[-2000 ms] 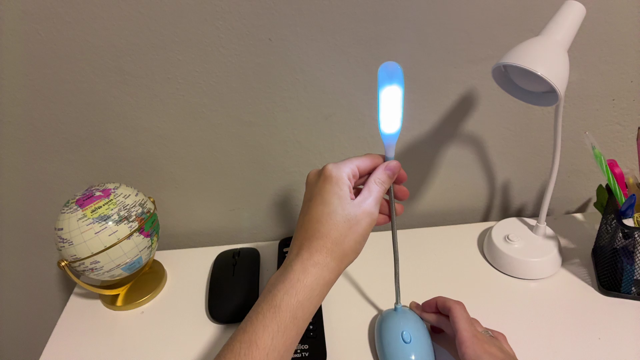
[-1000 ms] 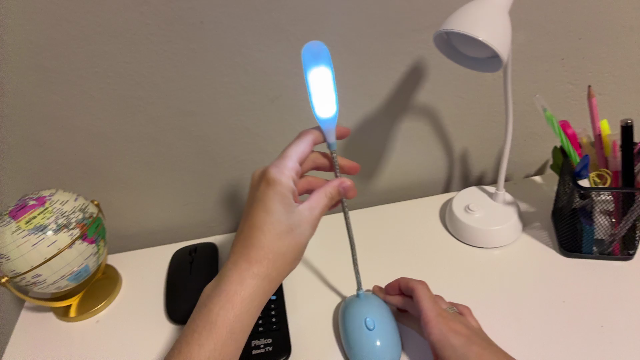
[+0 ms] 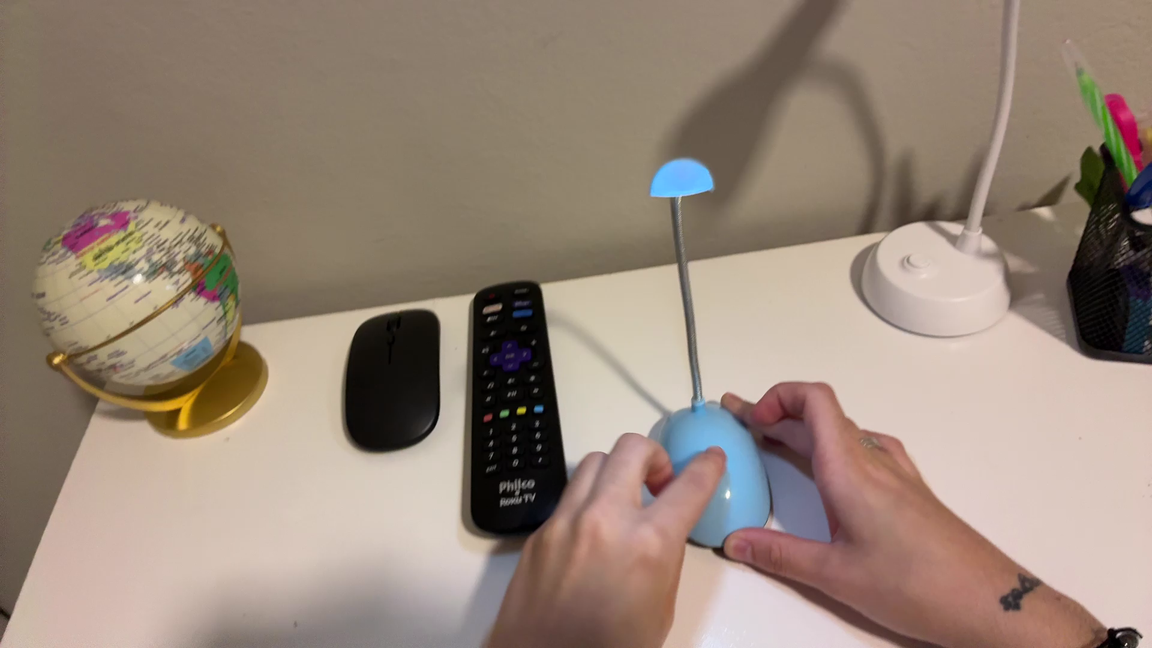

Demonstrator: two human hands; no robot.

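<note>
A small light-blue desk lamp [image 3: 740,486] stands upright on the white desk, its metal gooseneck [image 3: 688,306] rising to a blue head [image 3: 681,179] that is bent so it shows edge-on and glows blue. My left hand [image 3: 612,540] rests over the left and front of the lamp's rounded base, thumb and index fingertip on its top, where they hide the button. Around the right side of the same base is my right hand [image 3: 846,504], its thumb at the front lower edge and its fingers behind, steadying it.
Left of the lamp lie a black remote control [image 3: 515,432] and a black computer mouse [image 3: 392,380]. A small globe on a gold stand [image 3: 216,396] is at the far left. A white lamp base [image 3: 936,283] and a black mesh pen holder [image 3: 1111,288] stand at the right.
My left hand has let go of the gooseneck and moved down to the base. The lamp's head, upright with its lit face showing before, is now bent over. The view has shifted downward.
</note>
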